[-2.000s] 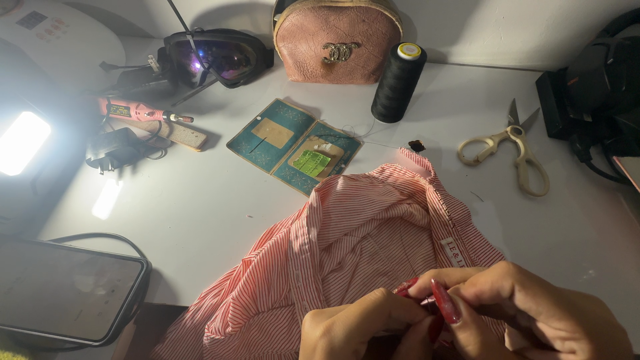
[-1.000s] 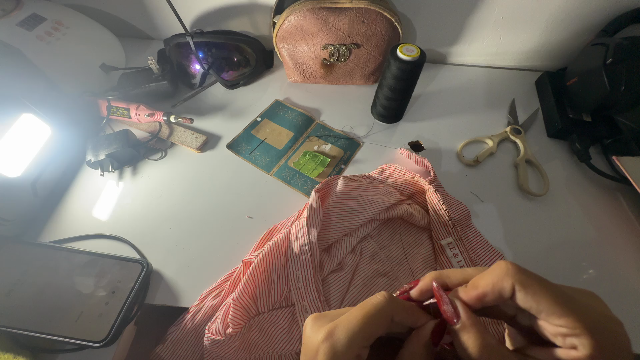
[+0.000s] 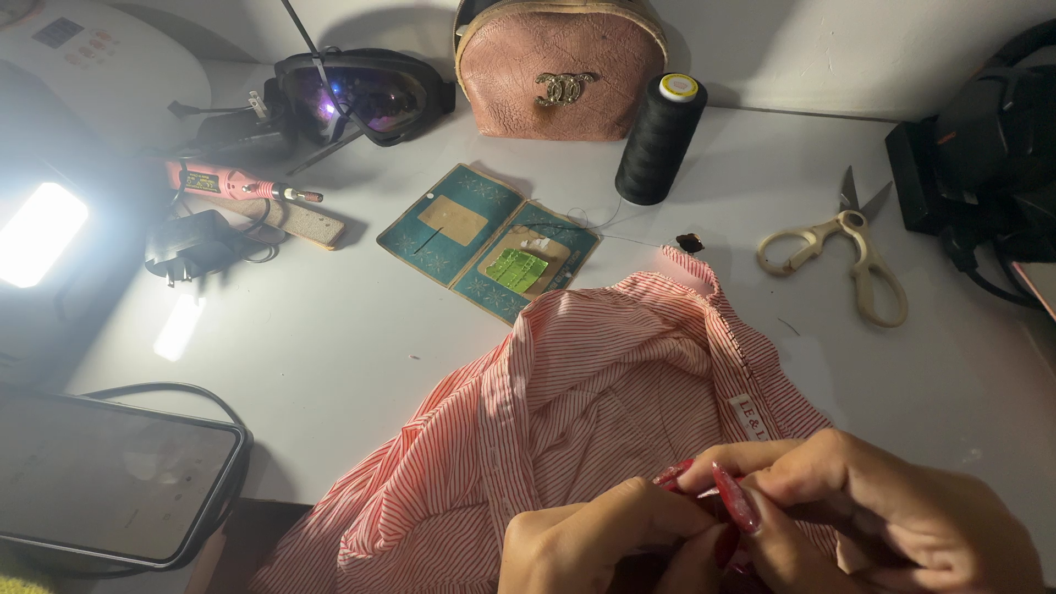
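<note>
A red-and-white striped shirt (image 3: 610, 388) lies bunched at the front, its collar label facing up. Over its lower right part, my left hand (image 3: 615, 536) and my right hand (image 3: 874, 511) meet at the fingertips, pinching something small that the fingers mostly hide; I cannot tell what it is. Behind the shirt rests an open teal needle booklet (image 3: 445, 216) with a green foil piece (image 3: 517, 270) on it. A spool of black thread (image 3: 662, 140) stands beyond, a thin thread trailing near it. Scissors (image 3: 854, 239) lie partly spread at the right.
A pink pouch (image 3: 561, 70) and dark goggles (image 3: 371, 95) are at the back. On the left are a pink rotary nail drill (image 3: 227, 180), a black power adapter (image 3: 194, 243), a bright lamp (image 3: 43, 235) and a phone (image 3: 107, 478). Black equipment (image 3: 982, 157) occupies the right edge.
</note>
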